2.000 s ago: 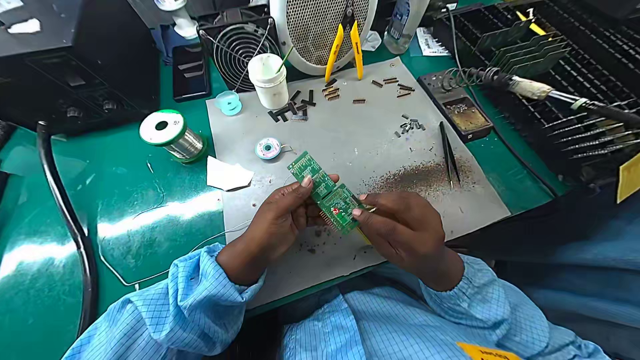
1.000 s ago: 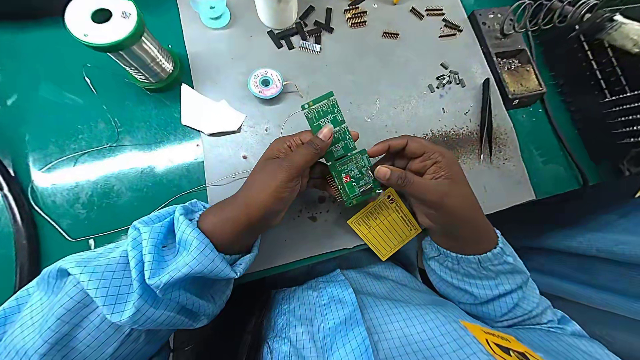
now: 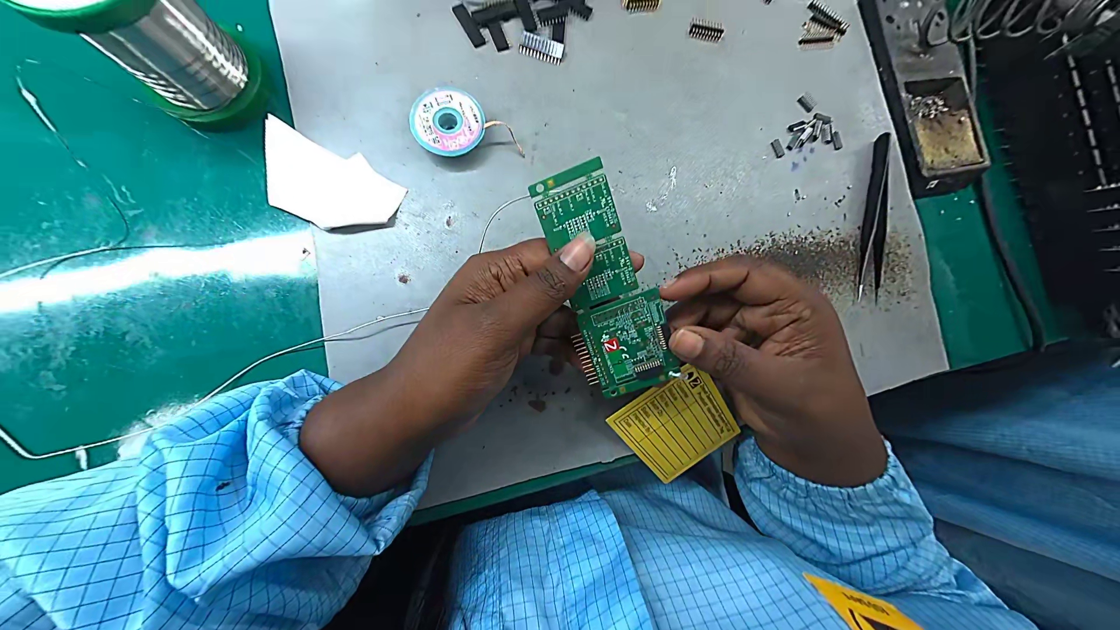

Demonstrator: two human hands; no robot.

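Note:
My left hand [image 3: 494, 324] grips a green printed circuit board panel [image 3: 623, 315] by its middle, thumb on top, fingers beneath. The panel slants from upper left to lower right; a row of metal header pins [image 3: 584, 359] sticks out at its lower left edge, and a small red mark sits on the lowest section. My right hand [image 3: 761, 350] pinches the right edge of that lowest section between thumb and fingers, near a black connector. Below the panel, beside my right palm, a yellow printed tag [image 3: 675, 427] shows; what it is fixed to is hidden.
On the grey mat [image 3: 612, 105] lie a small wick spool [image 3: 447, 122], white paper [image 3: 328, 179], black headers [image 3: 499, 13], small components [image 3: 809, 131], brown debris [image 3: 796, 254] and black tweezers [image 3: 874, 210]. A solder wire reel [image 3: 175, 52] stands upper left. A soldering iron stand [image 3: 941, 114] is at the right.
The view has moved in closer and lower since two seconds ago. My right hand's fingers have shifted at the board's edge, and the yellow tag now shows face-on below the panel.

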